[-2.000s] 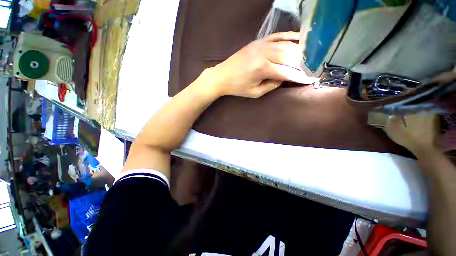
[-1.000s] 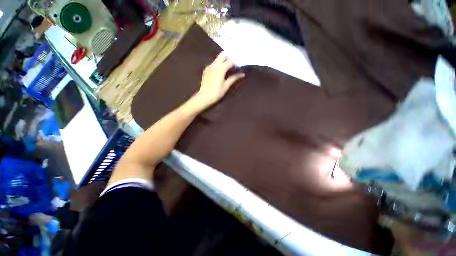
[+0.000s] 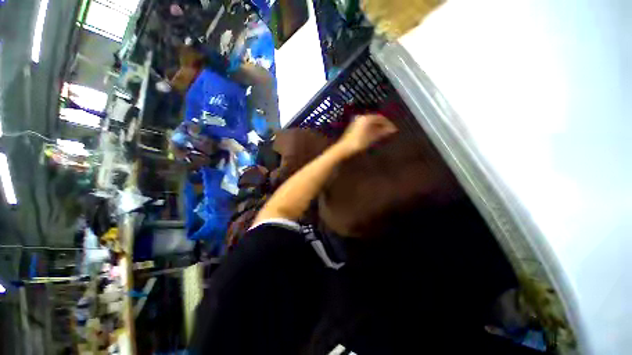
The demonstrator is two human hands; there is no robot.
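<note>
My left hand [image 3: 371,133] is blurred, low beside the table edge, at the rim of a dark basket [image 3: 332,93]. Its fingers look curled. A brown garment panel [image 3: 374,191] hangs or lies in folds just below and around the hand, in front of my dark shirt. Blur hides whether the fingers grip the cloth. My right hand is out of the picture. The sewing machine is out of the picture too.
The white table [image 3: 527,139] with its worn edge fills the right side. More brown cloth [image 3: 298,149] lies left of the basket. A person in blue [image 3: 215,104] is further back, near blue bags or cloth [image 3: 208,208]. Cluttered racks stand at the far left.
The view has swung left and down, away from the machine. My left hand has moved off the tabletop to the basket side. The panel no longer shows on the visible tabletop.
</note>
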